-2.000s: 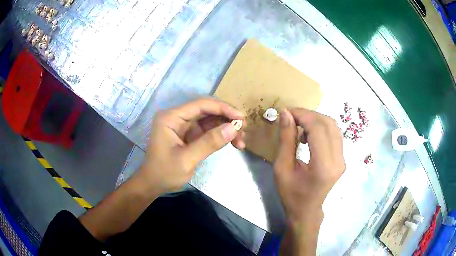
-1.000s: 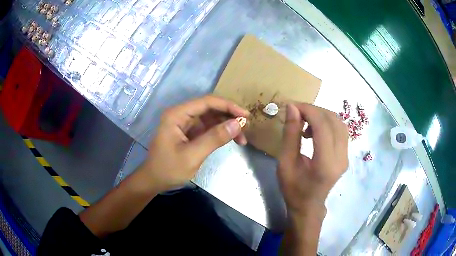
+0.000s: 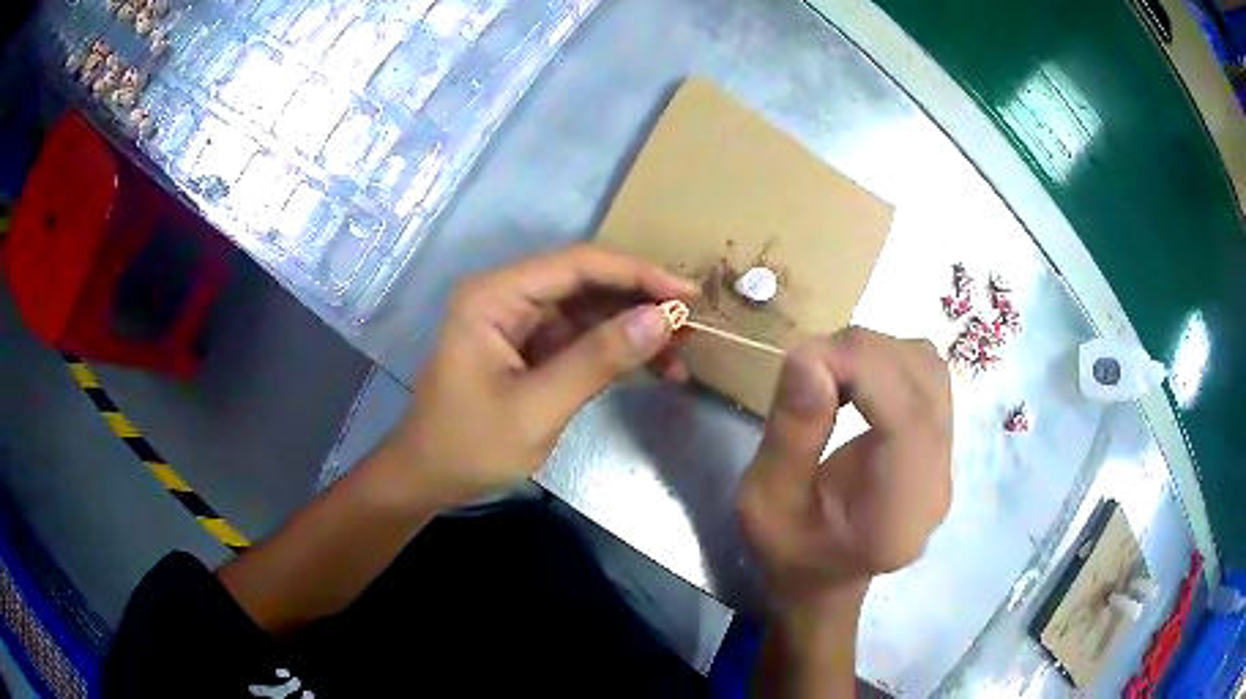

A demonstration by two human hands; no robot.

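Note:
My left hand [image 3: 526, 369] pinches a tiny pale orange figurine part [image 3: 674, 314] between thumb and fingertips. My right hand [image 3: 854, 458] holds a thin pale stick [image 3: 738, 336] between thumb and forefinger, its far tip at the part. Whether the tip touches the part is too small to tell. Both hands are bare and above a brown cardboard pad [image 3: 758, 157] with dark stains. A white lump [image 3: 756, 284] sits on the stained area of the pad.
Clear blister tray [image 3: 342, 123] at upper left, pale pieces [image 3: 107, 71] at its corner. Red-white figurine bodies [image 3: 981, 328] and a white bottle [image 3: 1114, 370] on the right. Second stained pad [image 3: 1097, 601] and red parts [image 3: 1166, 642] at lower right. Green belt [image 3: 1093, 150] behind; red stool [image 3: 82, 246] left.
The right hand's stick has moved from the white lump to the pale part in my left hand. The left hand still pinches the part.

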